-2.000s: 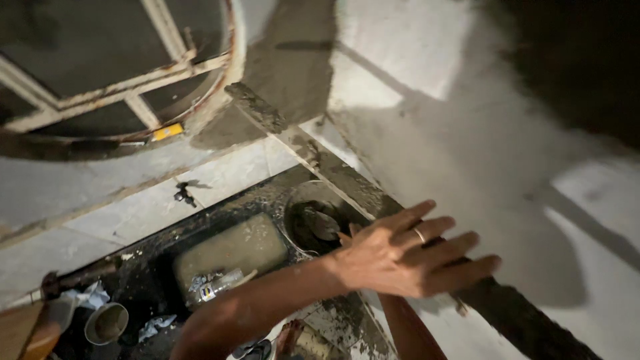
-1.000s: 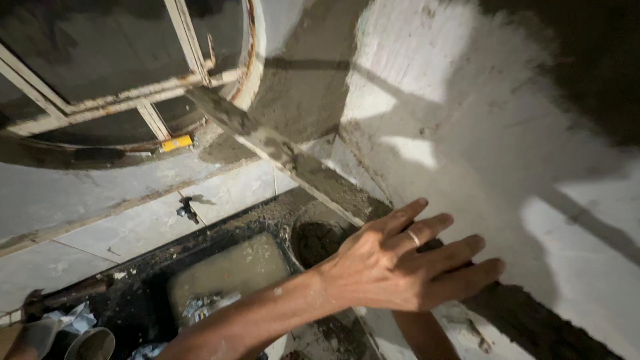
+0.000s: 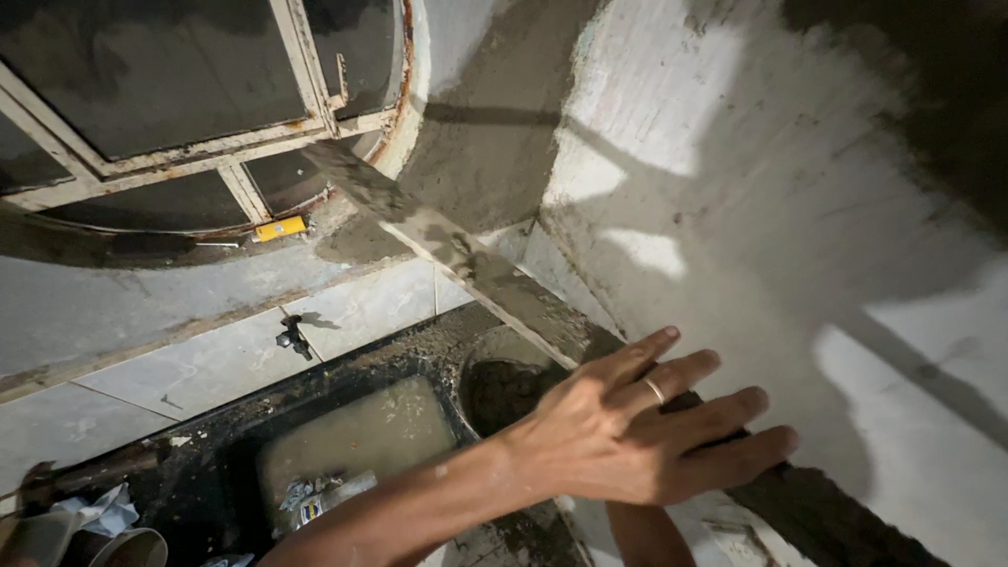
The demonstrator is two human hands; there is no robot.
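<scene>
A long, mortar-coated straightedge board [image 3: 488, 272] runs diagonally from the round window's lower frame to the lower right, against the plastered wall [image 3: 693, 236]. My left hand [image 3: 646, 425], with a ring on one finger, lies across the board, its fingers spread over it and its thumb hidden. Beneath it my right forearm [image 3: 647, 539] comes up from the bottom edge; the right hand is hidden behind the left. A round container of dark wet mortar [image 3: 508, 386] sits under the board, left of my left hand.
The window [image 3: 213, 153] has a rusty metal frame. A yellow object [image 3: 280, 228] lies on its sill. Below are a black tap [image 3: 293, 337], a sink basin [image 3: 362, 441] of cloudy water with a plastic wrapper, and a cup [image 3: 130, 549] at lower left.
The board's upper end has moved left relative to the window and now overlaps its lower frame. My left hand has stayed on the board. The view has shifted slightly.
</scene>
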